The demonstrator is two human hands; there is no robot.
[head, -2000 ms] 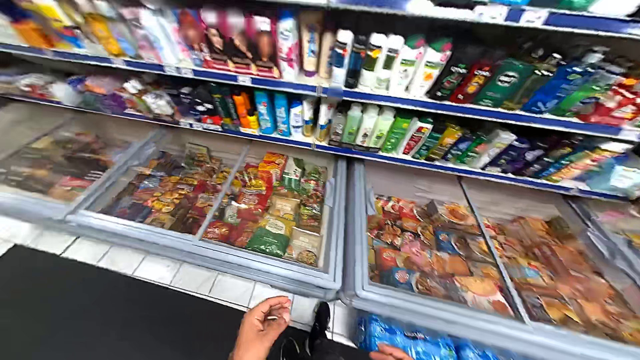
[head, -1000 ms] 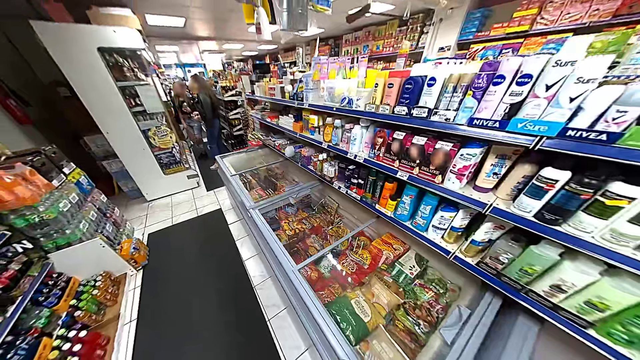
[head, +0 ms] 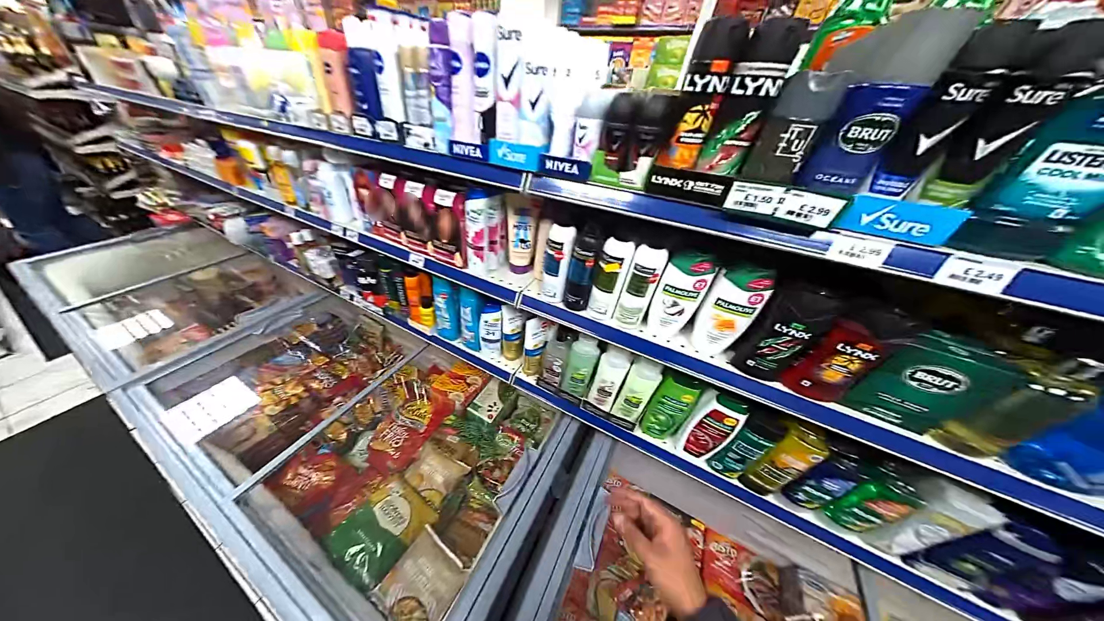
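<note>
One bare hand, which I take as my right hand (head: 660, 548), reaches in from the lower right with a dark sleeve at its wrist. Its fingers are loosely bent and slightly blurred, and I see nothing held in them. It is over the glass top of a chest freezer with red food packets (head: 729, 561) inside; whether it touches the glass I cannot tell. My left hand is not in view. Left of the hand, a second freezer section holds bagged frozen food, including a green bag (head: 366, 539).
Blue-edged shelves (head: 630, 203) of toiletries run along behind the freezers, with Palmolive bottles (head: 681, 293) and Lynx bottles (head: 780, 332) among them. A dark mat (head: 78, 517) lies on the tiled floor (head: 43, 388) at left. A person in dark clothes (head: 34, 181) is partly visible at the far left.
The view has turned from the freezers down the aisle, then back toward the shelves. One hand is in view over the freezer; a second ago none showed, and two seconds ago two did.
</note>
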